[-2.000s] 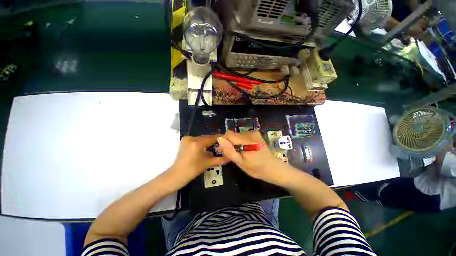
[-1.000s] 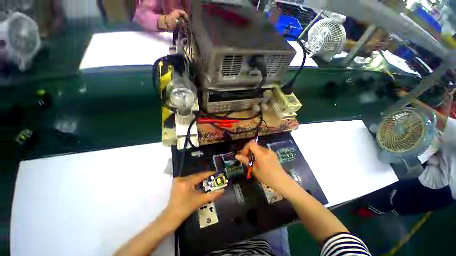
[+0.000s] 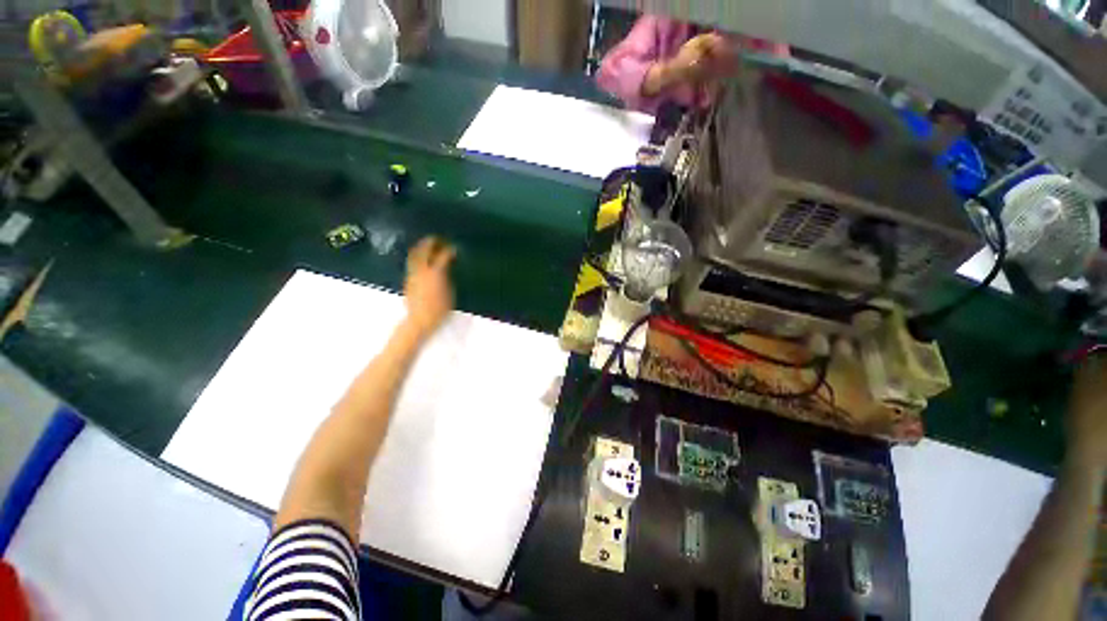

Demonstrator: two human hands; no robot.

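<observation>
My left hand (image 3: 431,273) is stretched out over the green bench, just past the back edge of the left white sheet (image 3: 461,437). Its fingers are blurred, and whether they hold anything does not show. A small board-like unit (image 3: 346,234) with yellow-green parts lies on the green bench to the left of the hand. A small dark piece with a yellow-green top (image 3: 398,180) is farther back. My right forearm (image 3: 1062,510) is at the right edge; the hand is dark, blurred and partly cut off there.
The black panel (image 3: 662,576) bears two cream socket strips (image 3: 605,522) with round white plugs (image 3: 620,478). Behind it are a clear bulb (image 3: 656,252), red leads (image 3: 704,343) and stacked grey instruments (image 3: 838,182). A person in a pink sleeve (image 3: 643,61) is at the back.
The view has swung left. My left hand has left the panel and reached out over the bench, and the adapter unit no longer shows in it. My right hand has moved to the right edge.
</observation>
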